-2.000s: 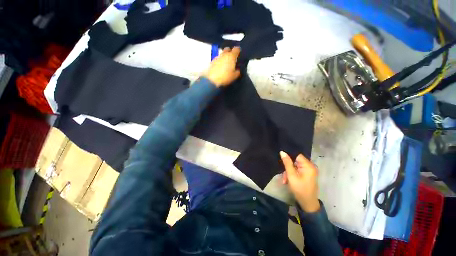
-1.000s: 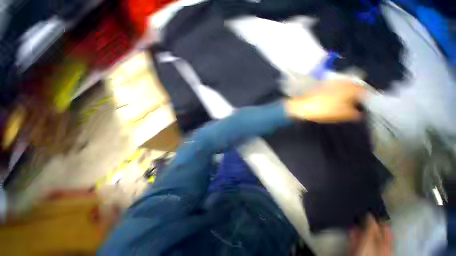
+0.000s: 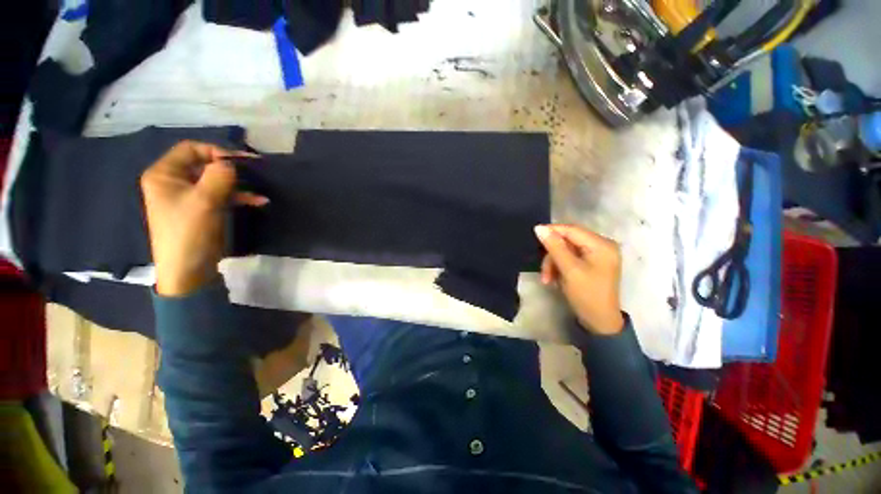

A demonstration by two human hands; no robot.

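Observation:
A black fabric panel point(image 3: 415, 193) lies flat on the pale table in front of me, with a second black piece laid over it. A short part of the cloth sticks out past the near edge at the lower right. My left hand point(image 3: 198, 207) pinches the left end of the upper piece between thumb and fingers. My right hand point(image 3: 580, 270) pinches the fabric at its right edge. The steam iron point(image 3: 628, 58) stands at the top right, partly cut off by the picture's edge, with no hand on it.
More black panels point(image 3: 92, 198) lie at the left, hanging over a cardboard box point(image 3: 101, 371). Small black pieces point(image 3: 386, 10) and a blue strip point(image 3: 288, 56) lie at the far side. Black scissors point(image 3: 724, 280) lie on a blue board point(image 3: 765, 260) beside white cloth point(image 3: 697, 222). A red basket point(image 3: 797, 357) stands at the right.
My left hand has moved from the far side to the panel's left end. The slanting upper piece now lies stretched sideways along the panel. The view has shifted.

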